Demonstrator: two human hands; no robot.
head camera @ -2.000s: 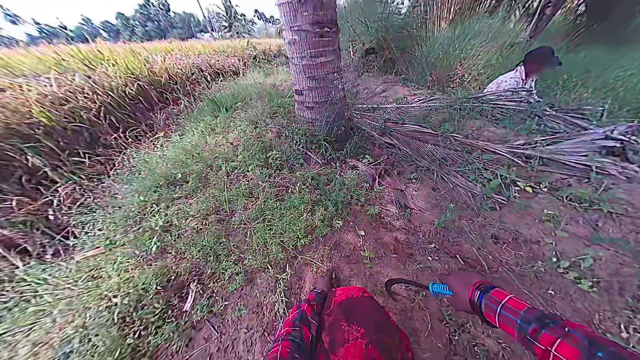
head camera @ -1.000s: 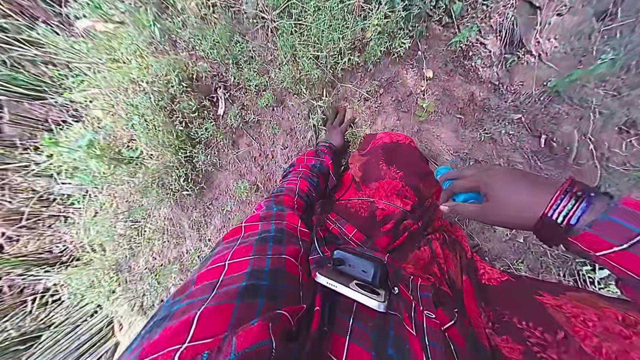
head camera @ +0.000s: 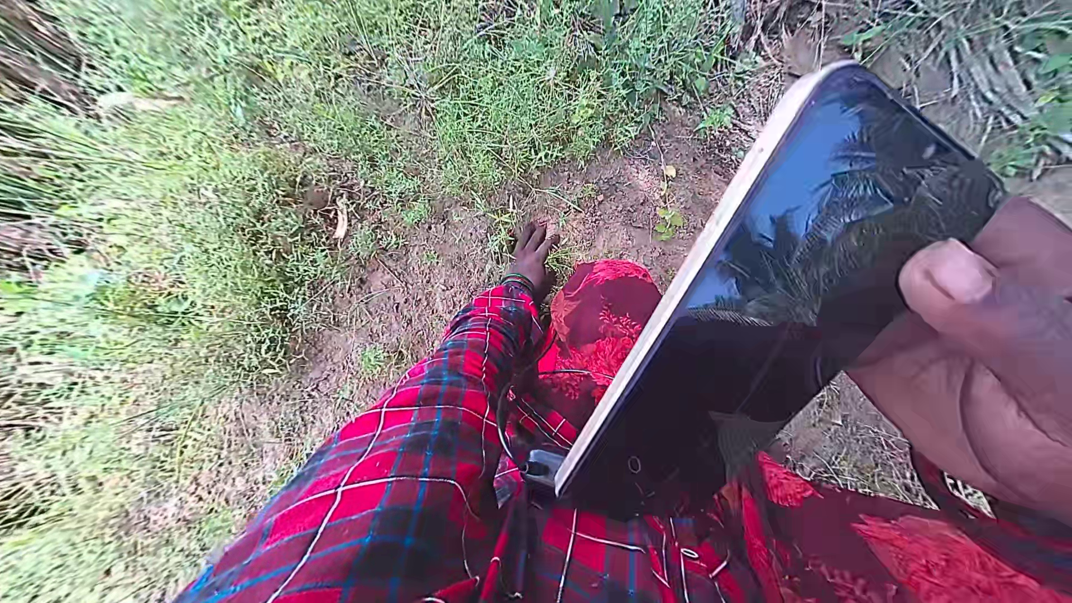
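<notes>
A smartphone (head camera: 754, 310) with a dark, reflective screen and a pale edge fills much of the right half of the head view, close to the camera and tilted. My right hand (head camera: 980, 352) grips it, thumb on the screen side. A cable with a dark plug (head camera: 543, 466) meets the phone's lower left corner. My left hand (head camera: 533, 251) rests low on the ground beside my red-clothed knee, fingers spread, with nothing seen in it. The blue-handled sickle is not visible now.
Green weeds and grass (head camera: 251, 193) cover the ground ahead and to the left. Bare reddish soil (head camera: 636, 201) lies beyond my knee. My plaid sleeve (head camera: 402, 452) and patterned red cloth (head camera: 603, 314) take up the lower middle.
The view has tilted down since the first frame. My right hand held the blue handle before and now holds the phone, which lay on my lap. My left hand stays at the ground.
</notes>
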